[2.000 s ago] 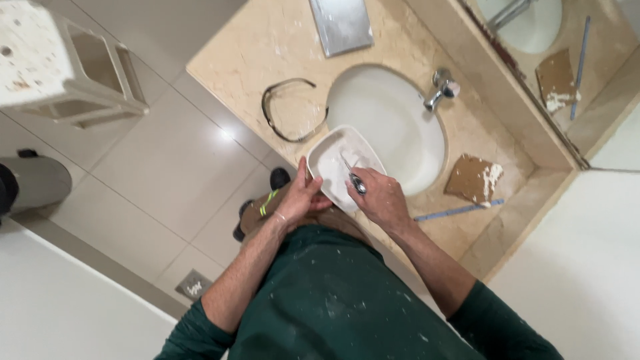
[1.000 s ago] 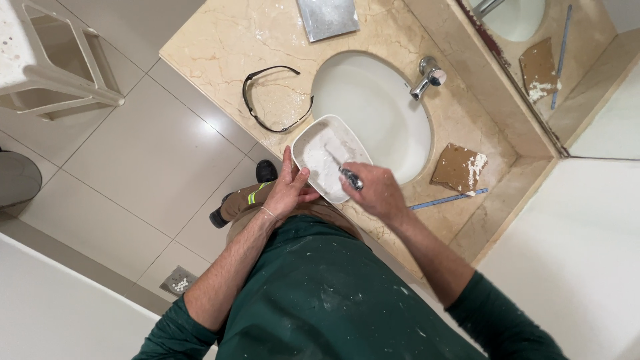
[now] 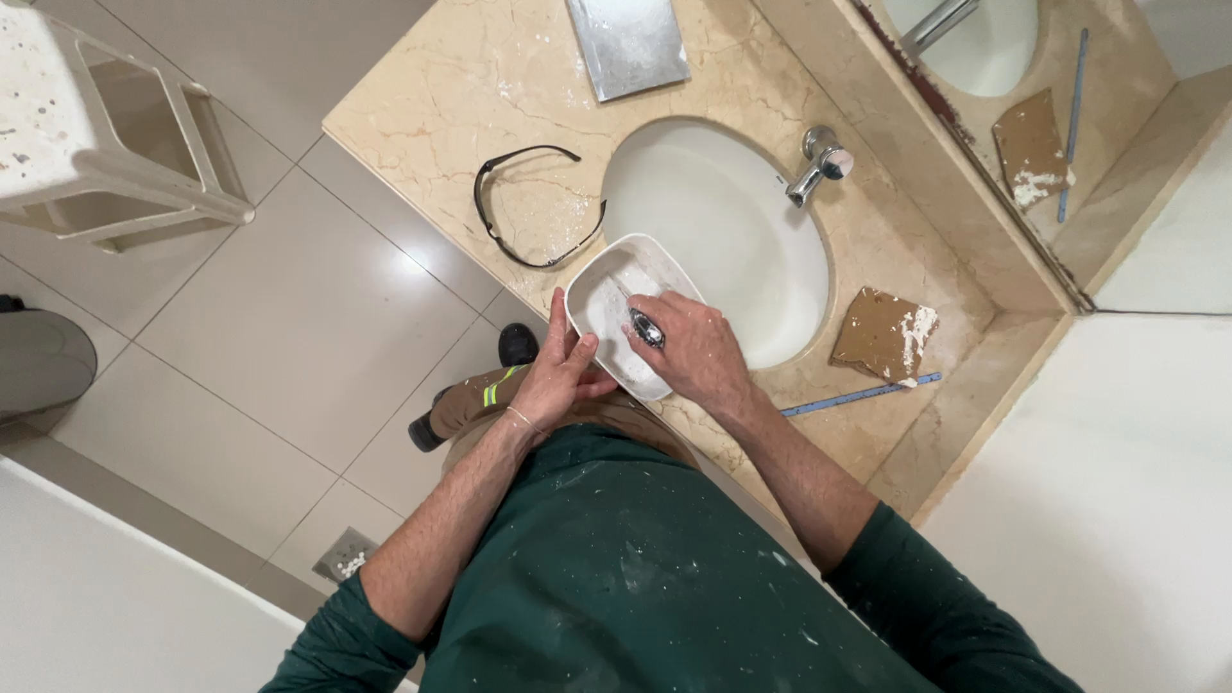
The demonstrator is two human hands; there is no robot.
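My left hand point(image 3: 563, 371) holds a white plastic tub point(image 3: 616, 252) by its near left side, at the edge of the marble counter. White material lies inside the tub. My right hand point(image 3: 695, 348) is closed around the dark, shiny handle of a utensil point(image 3: 646, 328); its thin end reaches down into the tub, and its exact kind cannot be told. The tub overlaps the rim of the oval sink basin point(image 3: 717, 231). Safety glasses point(image 3: 489, 217) rest on the counter, left of the tub.
A chrome faucet point(image 3: 816, 168) stands behind the basin. Right of it lie a brown board piece point(image 3: 876, 332) with white smears and a blue hacksaw blade point(image 3: 847, 397). A metal plate point(image 3: 630, 43) lies at the counter's far side. A speckled white plastic stool point(image 3: 144, 183) stands on the floor.
The utensil in my right hand has shifted slightly within the tub. My left hand keeps its hold on the tub.
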